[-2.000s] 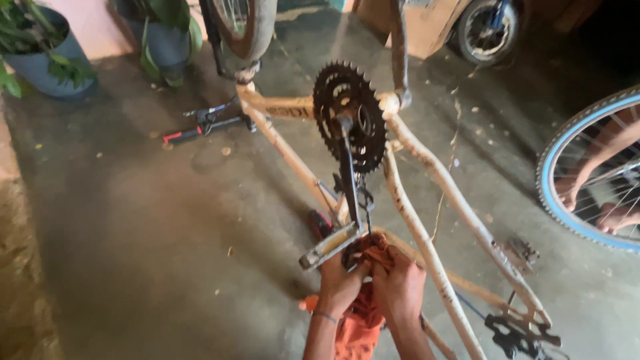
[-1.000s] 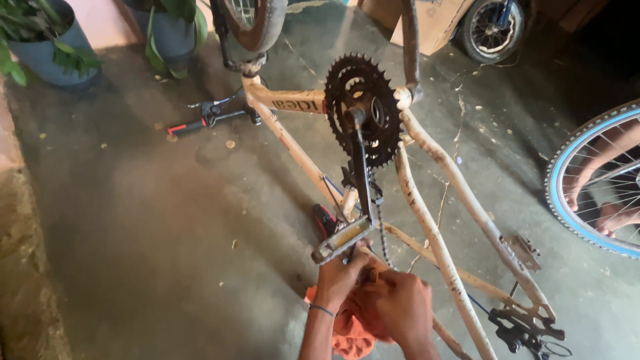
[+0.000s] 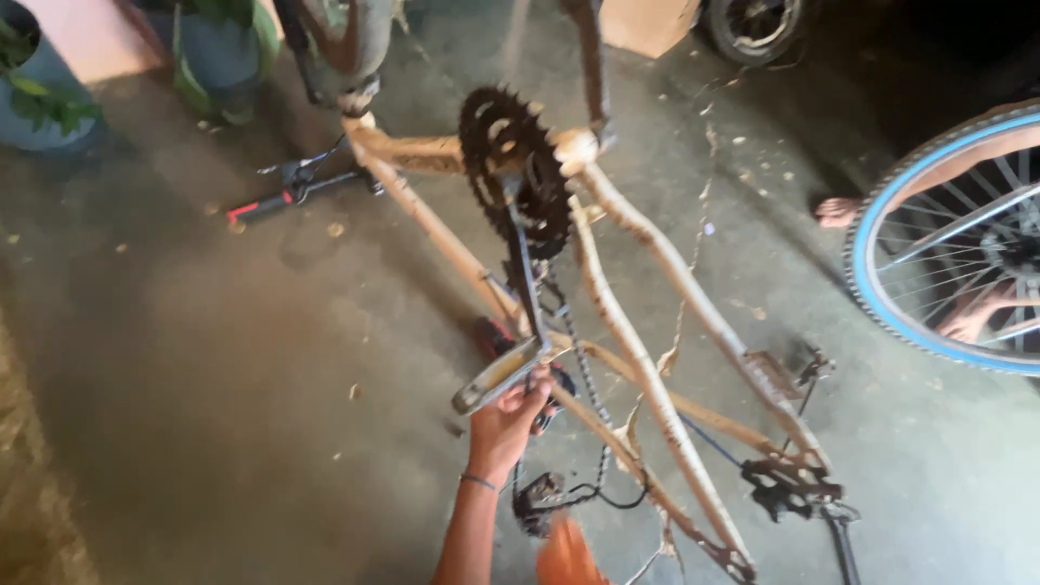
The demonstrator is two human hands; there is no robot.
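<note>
An upside-down bicycle frame [image 3: 634, 337] in worn cream paint stands on the floor, with its black chainrings [image 3: 516, 171] at upper middle. My left hand [image 3: 505, 422], with a thin band at the wrist, is closed just below the pedal [image 3: 500, 376]; a strand of the bicycle chain [image 3: 597, 390] seems to run up into its fingers, partly hidden. The rear derailleur [image 3: 536, 504] hangs on the chain below the hand. A blurred orange cloth [image 3: 569, 556] shows at the bottom edge. My right hand cannot be made out.
A handlebar grip [image 3: 260, 210] lies at left on the concrete floor [image 3: 227, 366]. A blue-rimmed wheel [image 3: 873, 268] is at right, with a person's foot [image 3: 967, 317] behind its spokes. Potted plants [image 3: 49, 97], a cardboard box [image 3: 650, 24] and a small wheel [image 3: 756, 28] are at the top.
Both hands were together at the orange cloth below the pedal; now only my left hand shows there. The cloth has moved down, away from it, and the derailleur and lower chain are exposed.
</note>
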